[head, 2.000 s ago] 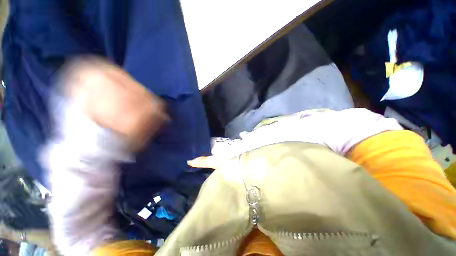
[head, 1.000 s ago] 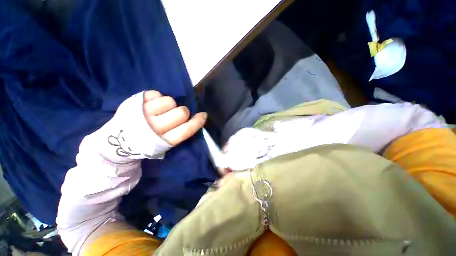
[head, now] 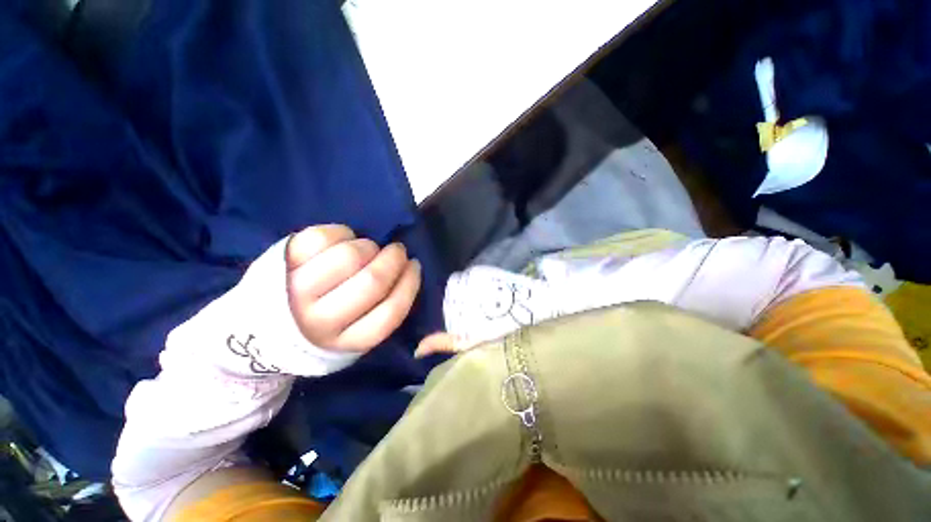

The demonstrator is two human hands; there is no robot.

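A large navy-blue cloth (head: 235,133) lies over the left side of the white table and hangs down past its front corner. My bare left hand (head: 354,289) is at the cloth's right edge, its fingers curled on the cloth, with a small fold beside the fingertips. My right hand (head: 437,345) is low by the apron, right of and below my left hand. Only a finger or so shows beyond the pale sleeve cover; what it may hold is hidden.
The white table (head: 459,76) has its corner just above my hands. A grey and black surface (head: 602,153) shows below its edge. A white item with a yellow band (head: 796,153) lies against dark blue cloth at right. The khaki apron (head: 633,398) covers my lap.
My left hand has swung in from the left and curled at the cloth edge. A white strip seen between the hands a second ago no longer shows. My right hand has shifted slightly.
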